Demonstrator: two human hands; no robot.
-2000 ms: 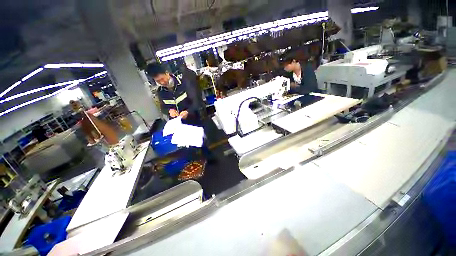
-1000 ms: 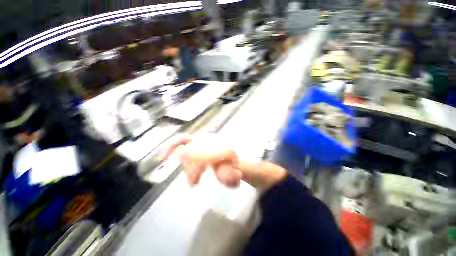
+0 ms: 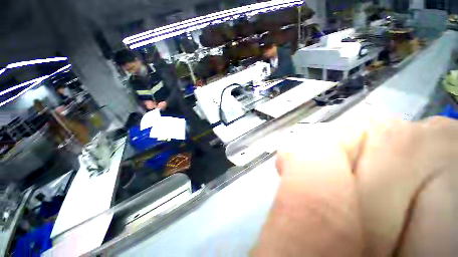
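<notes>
My right hand [image 3: 371, 190] is very close to the camera and fills the lower right of the view. It is bare, overexposed and cut off by the edge. Its fingers look bent, but their tips and anything in its grip cannot be made out. It covers part of the long white surface [image 3: 201, 221], which runs from the bottom left to the upper right. My left hand is not in view.
Beyond the metal edge stand a white sewing machine [image 3: 221, 100] and a smaller machine on a white table [image 3: 85, 206]. A person [image 3: 150, 90] holds white sheets [image 3: 168, 127] over a blue crate [image 3: 140, 139]. Another person [image 3: 281, 62] is behind the larger machine.
The view swung right, then back left. My right hand was over the white surface a second ago, near a blurred grey-beige piece; now it is much nearer the camera and that piece is not visible.
</notes>
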